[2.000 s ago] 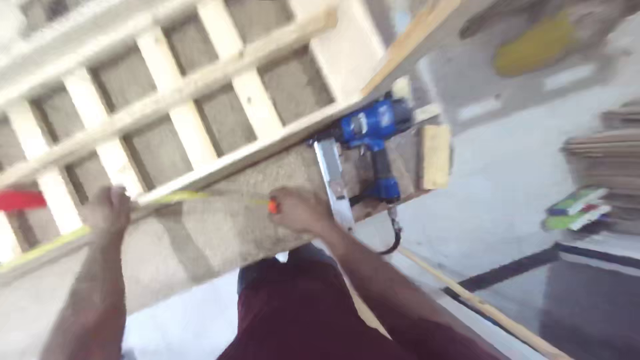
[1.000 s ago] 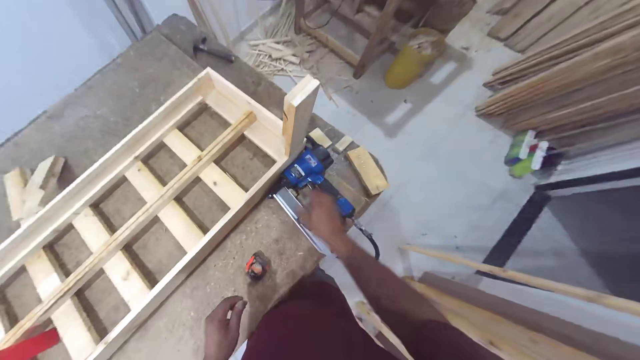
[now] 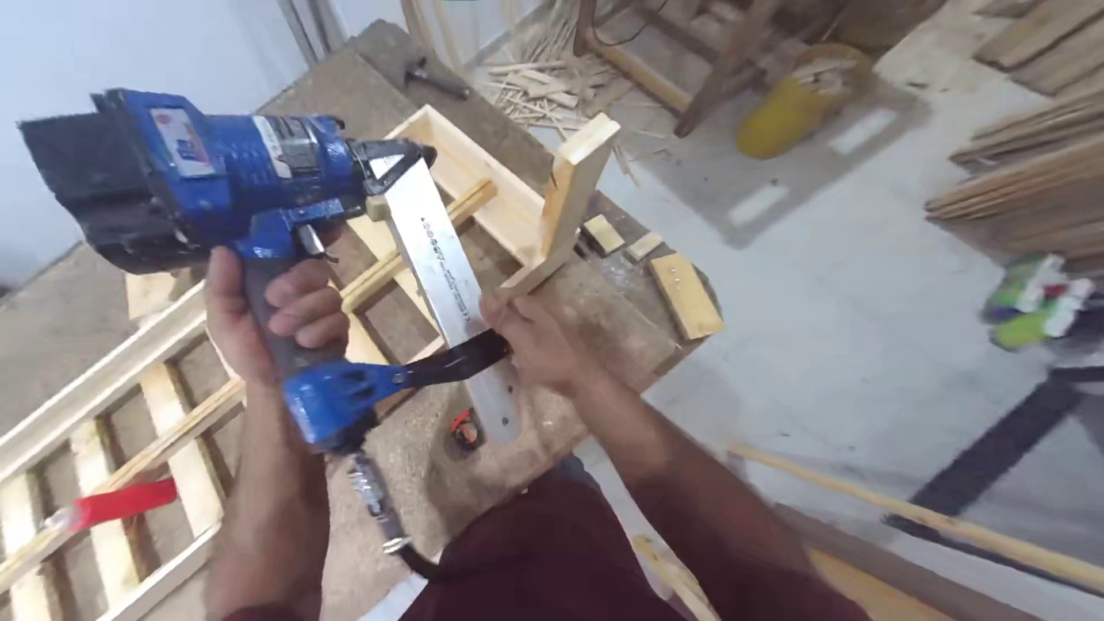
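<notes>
A blue pneumatic nailer [image 3: 259, 181] is raised close to the camera above a slatted wooden frame [image 3: 177, 423]. My left hand [image 3: 280, 315] is closed around its grip, near the trigger. My right hand [image 3: 539, 345] holds the nailer's metal magazine at its edge, by the black end of the lower bracket. An air hose coupling [image 3: 371, 500] hangs from the base of the grip. A tape measure [image 3: 466, 429] rests on the worktable beside the magazine. A red-handled tool [image 3: 116, 504] lies across the frame's slats.
Wood offcuts [image 3: 686, 295] sit at the worktable's corner, and a hammer [image 3: 437, 79] lies at its far end. Beyond are a yellow bucket [image 3: 780, 108] on the floor, scrap sticks [image 3: 548, 86] and stacked boards [image 3: 1026, 172]. A long wooden strip [image 3: 914, 513] extends at lower right.
The nailer, lying on the table a second ago with my right hand on it, is now lifted in both hands. The tape measure, in my right hand at first, was released onto the table.
</notes>
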